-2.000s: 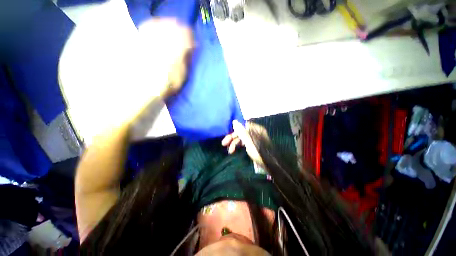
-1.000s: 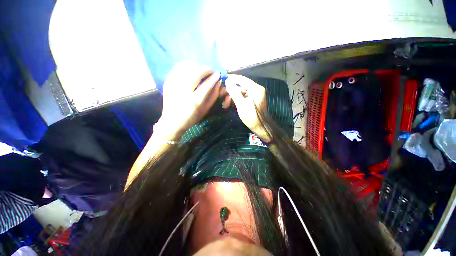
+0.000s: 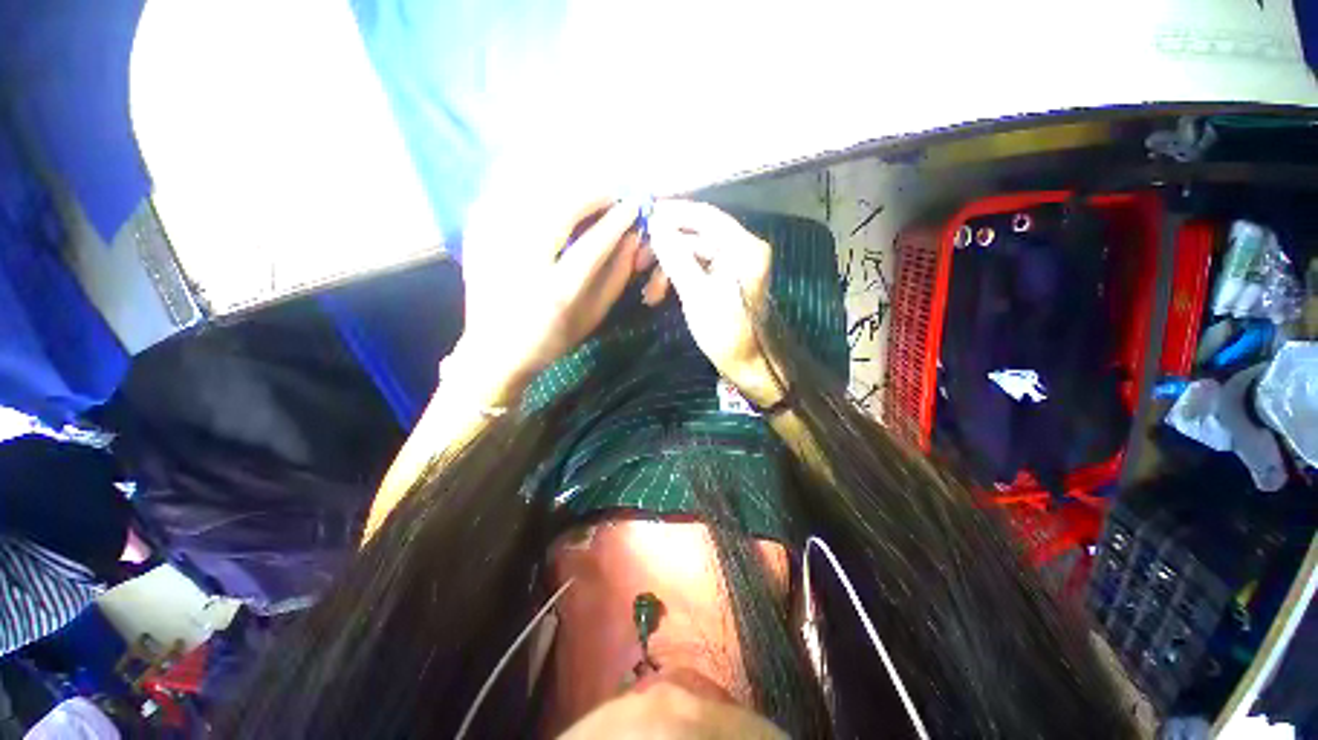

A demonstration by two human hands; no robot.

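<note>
A royal blue fabric panel [image 3: 422,101] lies over the white table, washed out by glare. Its near edge reaches my hands at the table's front edge. My left hand [image 3: 542,282] and my right hand [image 3: 708,275] meet above the dark green striped apron [image 3: 651,419]. Their fingertips pinch a small bit of the blue fabric between them. Most of the pinched edge is hidden by the fingers and the glare.
The white table [image 3: 289,188] spans the top. More blue cloth [image 3: 58,217] hangs at the left. Dark cloth [image 3: 260,419] lies below the table at the left. A red plastic basket [image 3: 914,340] with dark cloth and some plastic bags [image 3: 1258,419] are at the right.
My left hand has come down from the panel on the table to the near edge and met my right hand. The view has shifted lower. Over the last second the hands have barely moved.
</note>
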